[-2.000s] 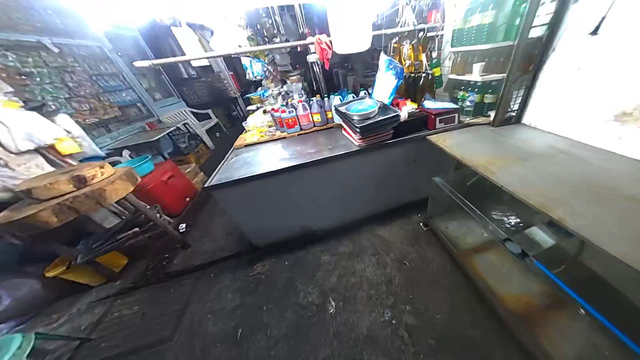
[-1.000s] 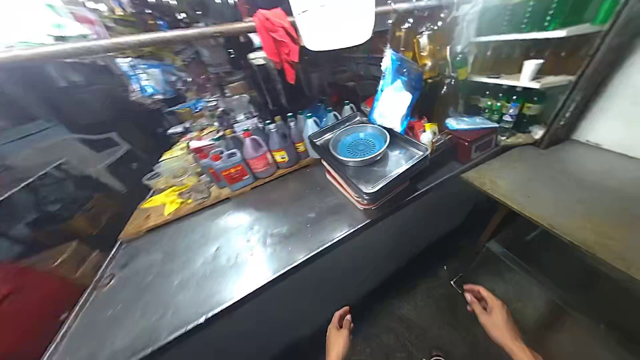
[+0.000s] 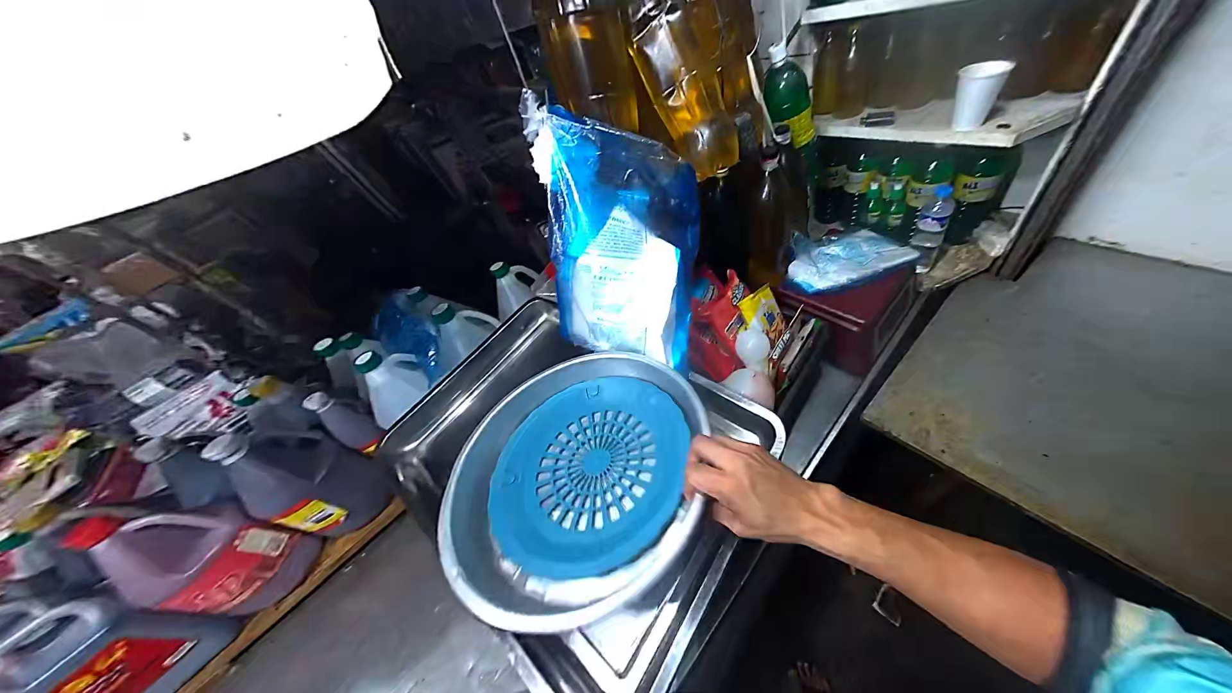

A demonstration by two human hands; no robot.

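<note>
My right hand grips the right rim of a round metal basin, fingers curled over the edge. Inside the basin lies a blue perforated plastic disc or strainer. The basin rests tilted on a scale or metal tray on the counter. Behind it stands a blue plastic packet with a white printed panel. My left hand is out of the frame.
Jugs of dark liquid stand on a wooden board at the left. At the right are a dark red box, a grey countertop and a shelf with green bottles and a white cup. Bottles of amber liquid hang above.
The view has moved much closer to the basin. One second ago both hands were low in front of the counter; now my right hand holds the basin's rim and my left hand has left the view.
</note>
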